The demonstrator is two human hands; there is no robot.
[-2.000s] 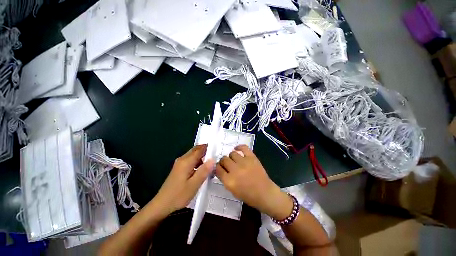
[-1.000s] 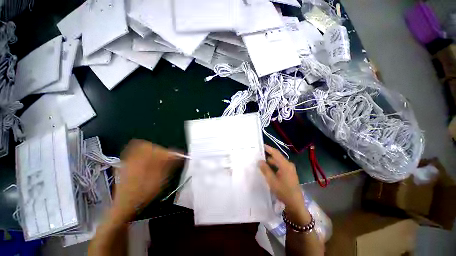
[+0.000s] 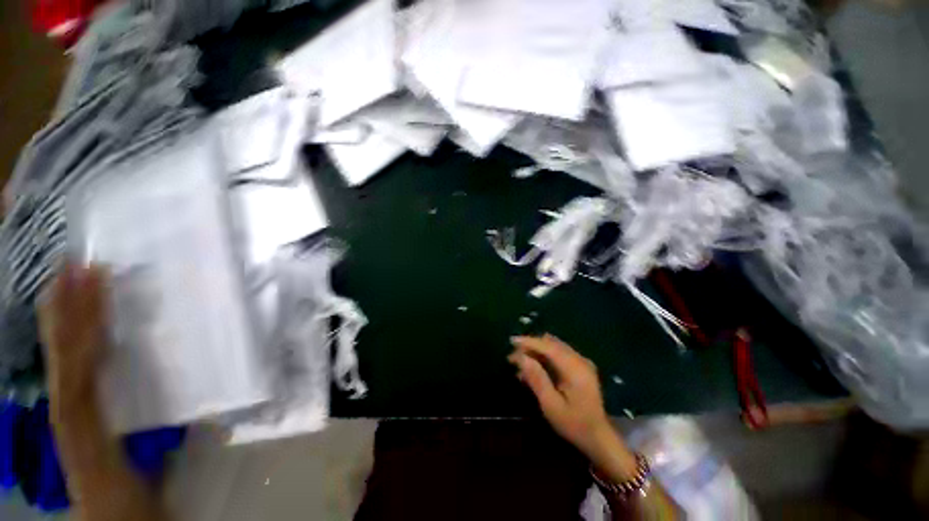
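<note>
My left hand (image 3: 84, 351), blurred, is at the left edge of a flat white panel (image 3: 178, 295) and grips it over the stack at the left. Its fingertips are partly hidden. More panels and a hanging white cable hank (image 3: 347, 344) show just right of it. My right hand (image 3: 558, 379), with a beaded bracelet at the wrist, is over the front of the table. It is empty, its fingers loosely curled and apart. A loose pile of white cables (image 3: 677, 219) lies beyond it to the right.
More white panels (image 3: 667, 120) lie across the back of the dark green table (image 3: 438, 295). A clear bag of cables (image 3: 881, 305) is at the right edge, near a red strap (image 3: 749, 382). Grey-white hanks (image 3: 51, 204) are heaped at far left. Something blue is below left.
The panel that was in front of me is gone from there. My left hand has moved far left with a panel. My right hand has let go. The view has turned left.
</note>
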